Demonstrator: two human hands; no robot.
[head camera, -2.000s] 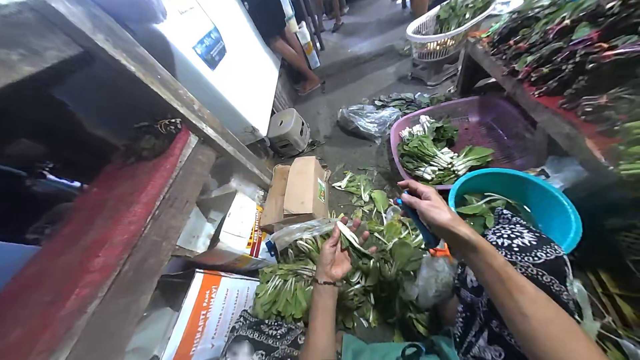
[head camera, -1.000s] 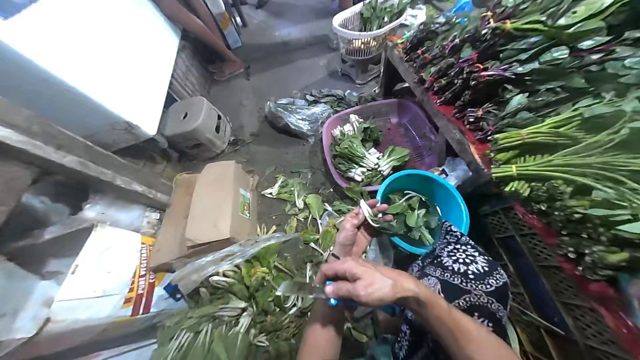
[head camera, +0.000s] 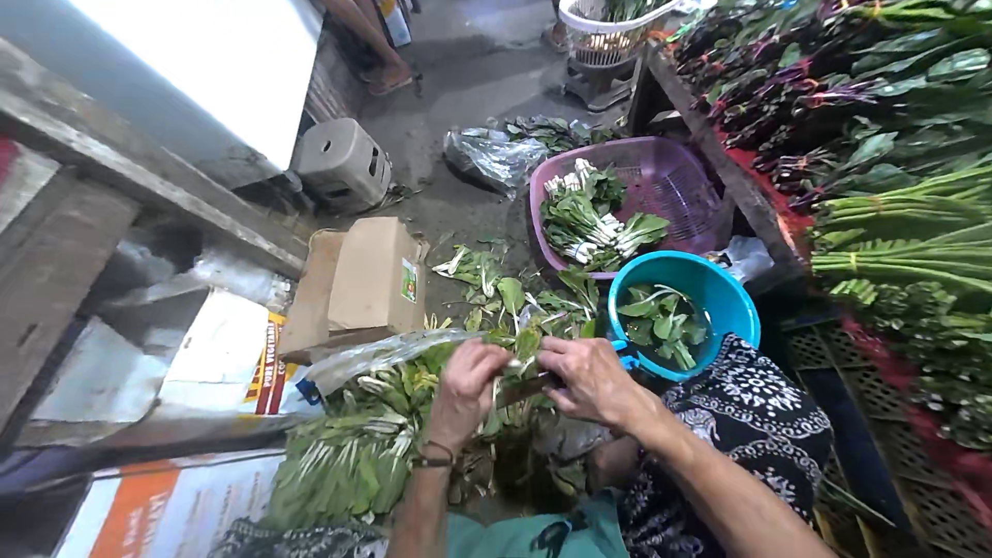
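Observation:
Low in the middle of the head view, my left hand [head camera: 465, 384] pinches the white stem end of a leafy green [head camera: 527, 349]. Facing it, my right hand [head camera: 585, 380] is curled around a small knife [head camera: 523, 391], its blade pointing left below the stem and its handle hidden by my fingers. Under and left of my hands lies a heap of leafy greens [head camera: 356, 457], partly beside clear plastic [head camera: 380, 356]. A teal bucket [head camera: 748, 310] with loose leaves in water stands right of my right hand. Beyond it, a purple basin [head camera: 539, 225] holds white-stemmed bunches [head camera: 597, 225].
A cardboard box [head camera: 372, 279] and a grey stool [head camera: 341, 159] stand at left. A plastic bag [head camera: 496, 159] lies on the floor near a white basket [head camera: 604, 39]. Bundled greens [head camera: 899, 256] fill the stand at right. Another person's leg [head camera: 364, 35] shows at the top.
My hands, crossed close together one second ago, are now side by side over the heap. The pale piece held up in my left hand earlier is no longer seen there.

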